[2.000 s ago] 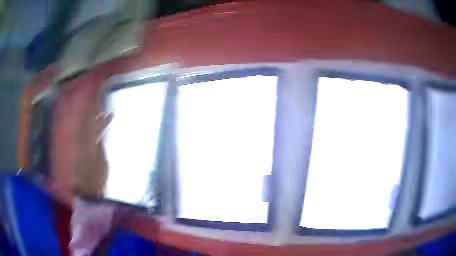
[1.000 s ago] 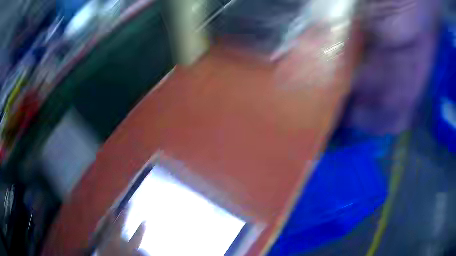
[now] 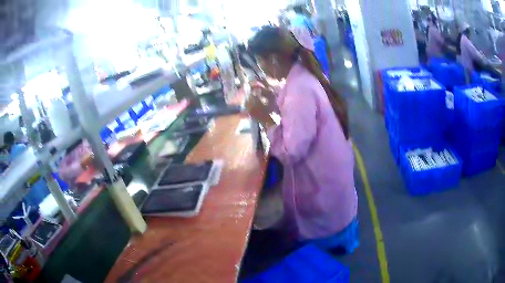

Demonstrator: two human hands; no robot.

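Neither of my hands is in the picture. Nearest in front of me is the red-orange bench top (image 3: 216, 237), running away toward the upper middle. Two dark-screened tablets lie side by side on it at the left edge: the nearer one (image 3: 173, 199) and the farther one (image 3: 185, 173). Whitish sheets or sleeves show around their edges. The lit tablets seen earlier are out of view.
A person in a pink top (image 3: 321, 149) sits at the bench's right side, hands raised near the face. A dark green belt (image 3: 91, 237) and a pale post (image 3: 126, 204) stand left. Blue bins (image 3: 429, 168) are stacked right. A yellow floor line (image 3: 372, 215) runs beside the bench.
The view has swung from the bright tablets, up and along the bench. The lit tablet and the fingertip over it have left the picture. The person, the dark tablets and the blue bins now show.
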